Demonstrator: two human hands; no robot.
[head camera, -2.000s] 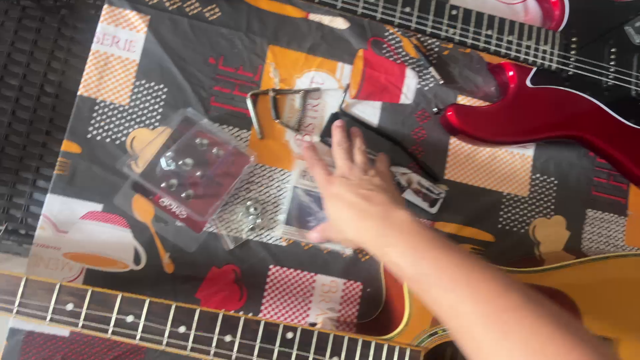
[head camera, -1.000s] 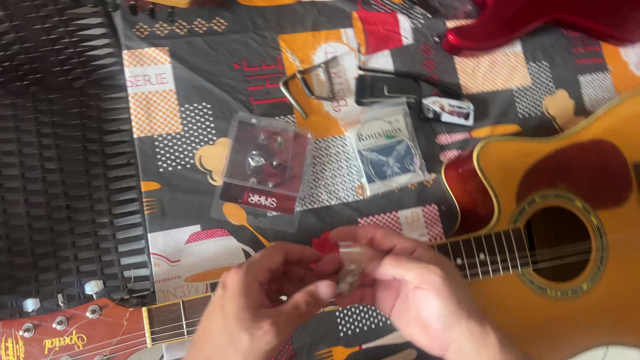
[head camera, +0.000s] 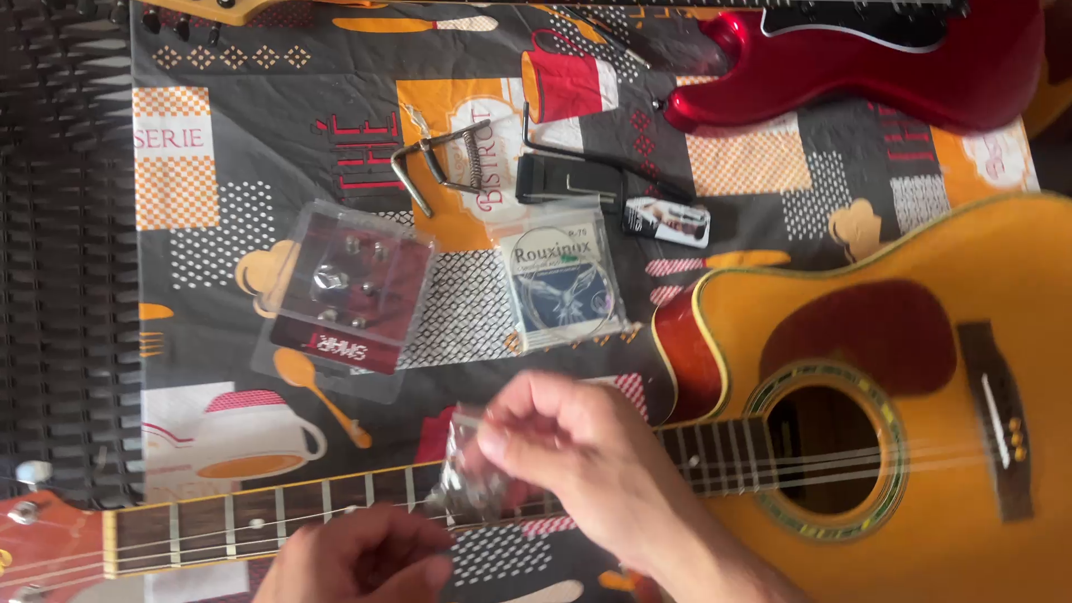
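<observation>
My right hand (head camera: 578, 461) pinches the top of a small clear plastic bag (head camera: 473, 477) holding small metal parts, over the fretboard of an acoustic guitar (head camera: 720, 536). Just left of the bag, my left hand (head camera: 360, 557) has curled fingers; whether it holds anything is hidden. Beyond my hands lie a clear plastic case (head camera: 347, 293) with several small metal pieces inside and a packet of guitar strings (head camera: 559, 280).
A metal spring clamp (head camera: 440, 163), a black tool (head camera: 569, 180) and a small card (head camera: 666, 222) lie farther back. At the upper right is a red electric guitar body (head camera: 863, 75). Black woven wicker (head camera: 67, 251) runs along the left side.
Two seconds ago my right hand was over the string packet. The small bag was between both hands one second ago; now my right hand holds it up and my left hand is apart from it.
</observation>
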